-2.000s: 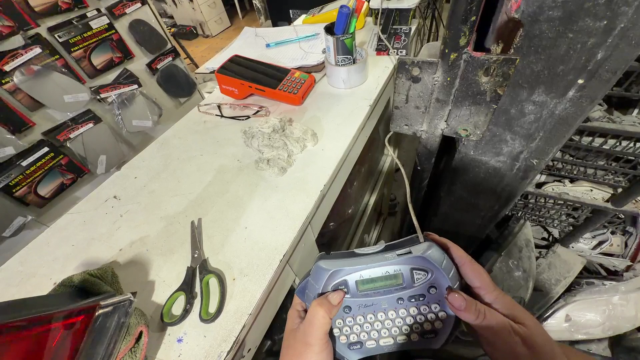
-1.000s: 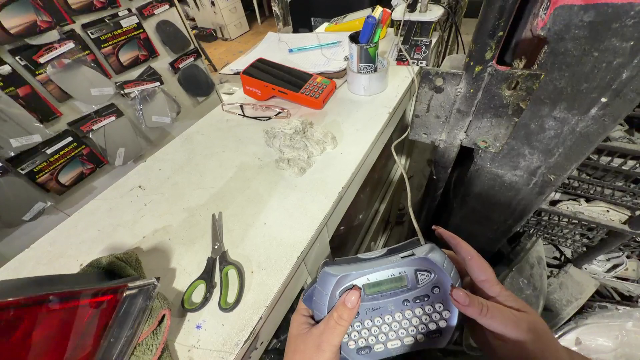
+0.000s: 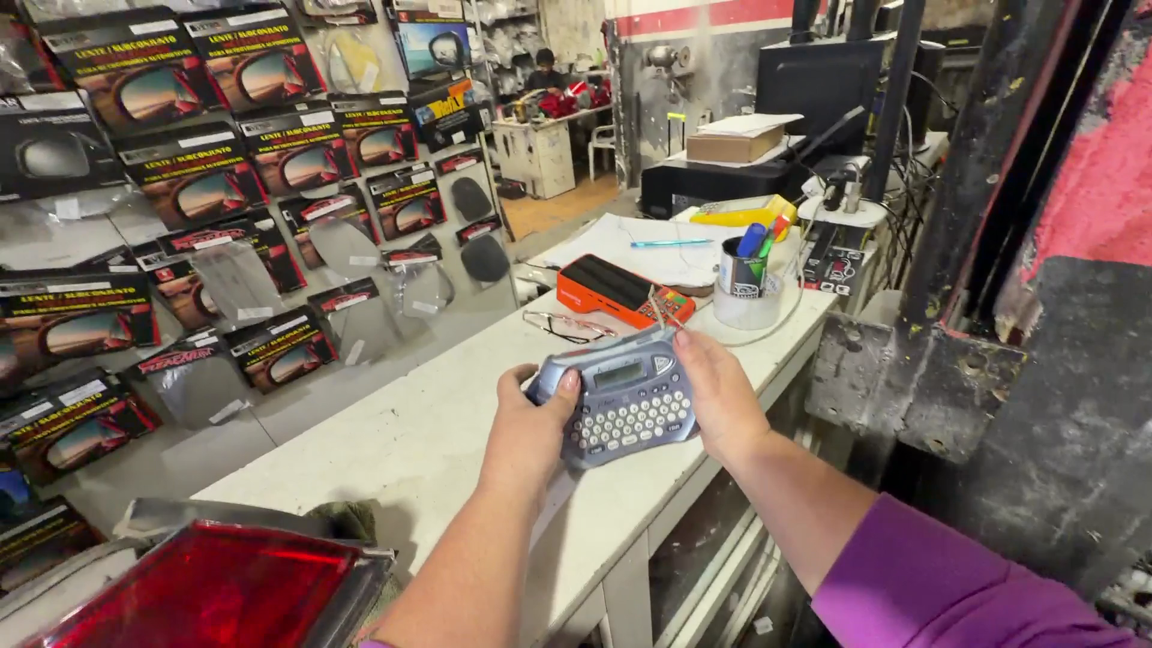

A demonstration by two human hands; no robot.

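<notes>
Both hands grip a blue-grey handheld label maker [image 3: 630, 409] with a keyboard and a small display, held over the white counter. My left hand [image 3: 531, 432] has its left side, thumb on top beside the display. My right hand [image 3: 720, 391] holds the right side near the top corner. Just behind it lie an orange card terminal [image 3: 598, 292] and a pair of eyeglasses [image 3: 567, 326]. A cup of markers [image 3: 749, 270] stands at the right on a white roll-shaped object [image 3: 751, 308]. The scissors are out of sight.
A red tail light [image 3: 207, 594] sits at the counter's [image 3: 360, 441] near left end. Packaged mirror lenses [image 3: 297, 148] hang on the left wall. Papers with a pen [image 3: 670, 243], a printer [image 3: 693, 184] and cables are farther back. A metal post [image 3: 909, 378] stands at right; a person [image 3: 544, 72] is in the distance.
Both hands have brought the label maker from beside the counter's edge to above the counter, near the card terminal. The view has tilted up.
</notes>
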